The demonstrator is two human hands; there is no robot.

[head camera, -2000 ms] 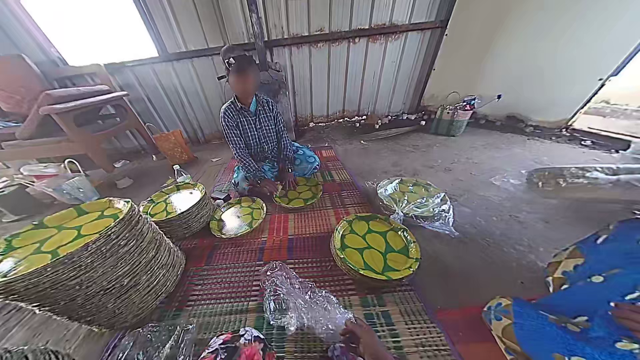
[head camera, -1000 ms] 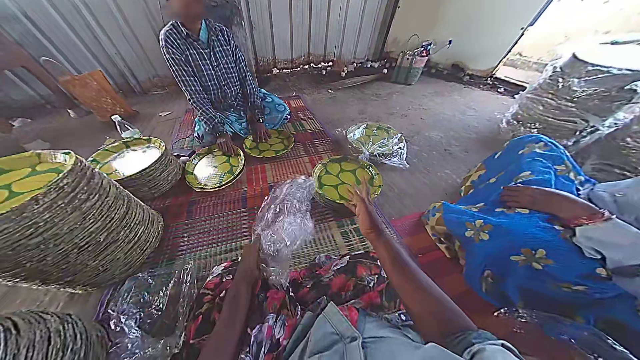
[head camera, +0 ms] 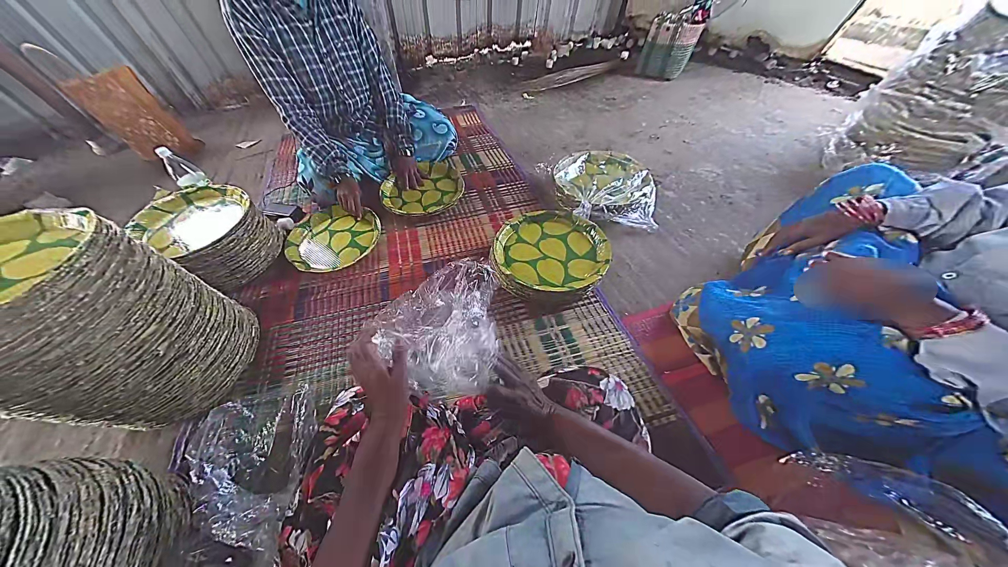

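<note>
A crumpled clear plastic bag (head camera: 449,331) is between my two hands above my lap. My left hand (head camera: 382,374) grips its left side. My right hand (head camera: 520,394) is at its lower right edge, with the fingers partly hidden, so its hold is unclear. Just beyond the bag, a short stack of round plates with a green and yellow leaf pattern (head camera: 551,253) rests on the woven mat (head camera: 315,339). Behind that stack, to the right, lies a plate stack wrapped in clear plastic (head camera: 605,185). More clear plastic (head camera: 248,457) lies left of my lap.
Tall plate stacks (head camera: 118,339) lean at the left, a shorter stack (head camera: 224,244) behind them. Across the mat a person in a checked shirt (head camera: 327,87) touches two plates. A co-worker in blue patterned cloth (head camera: 819,346) sits at right, near plastic-wrapped stacks (head camera: 929,102).
My right hand has moved from the short plate stack back to the plastic bag. The person opposite now has a hand on the left plate of the two in front.
</note>
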